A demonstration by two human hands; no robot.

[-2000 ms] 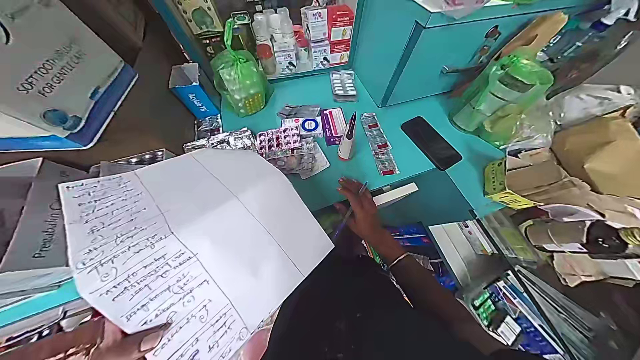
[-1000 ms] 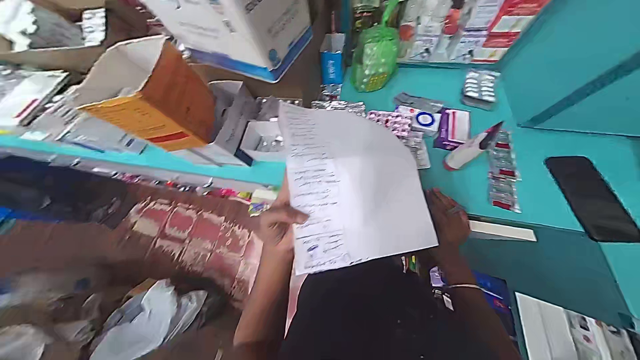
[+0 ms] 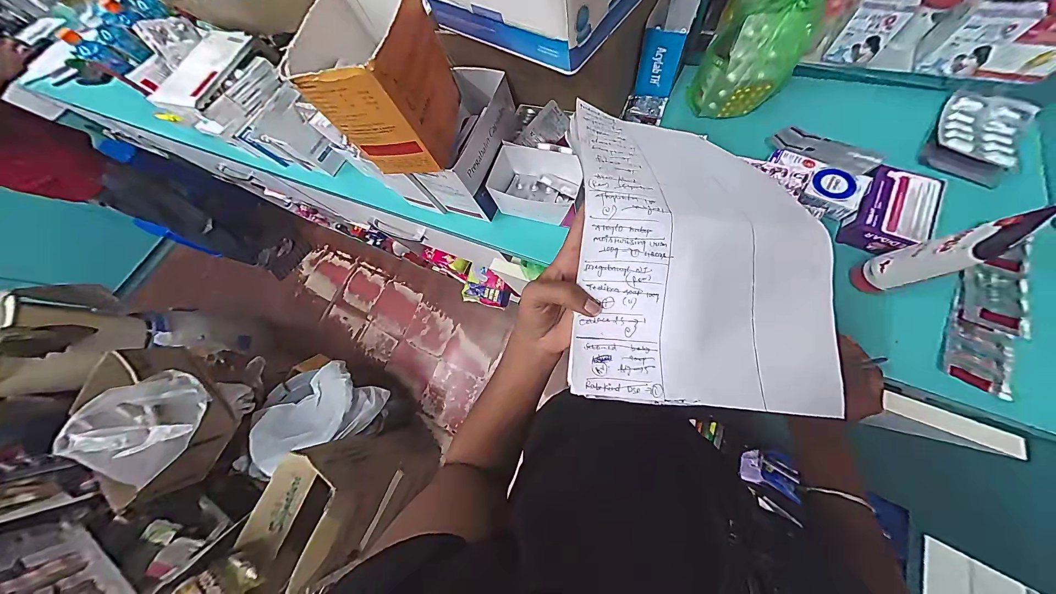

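My left hand (image 3: 557, 309) grips the left edge of a stack of white paper sheets (image 3: 718, 264), thumb on top; a column of handwriting runs down that side. My right hand (image 3: 860, 379) is at the lower right edge of the sheets, partly hidden behind them, with what looks like a pen tip showing by its fingers. Beyond the paper, on the teal counter, lie a purple carton (image 3: 891, 208), a small box with a blue ring (image 3: 833, 188), blister packs (image 3: 978, 132) and foil strips (image 3: 986, 322). A white tube with a dark pointed tip (image 3: 949, 252) stands near them.
An open orange carton (image 3: 379, 99), a grey carton (image 3: 478, 140) and a white box of blister packs (image 3: 536, 177) line the counter at the left. A green bag (image 3: 751, 62) stands at the back. Cardboard boxes and plastic bags (image 3: 318, 412) crowd the floor. Another person's red sleeve (image 3: 49, 157) shows far left.
The view has swung left and closer. The paper, tilted two seconds ago, now stands more upright before me. My left hand has moved up along the paper's left edge.
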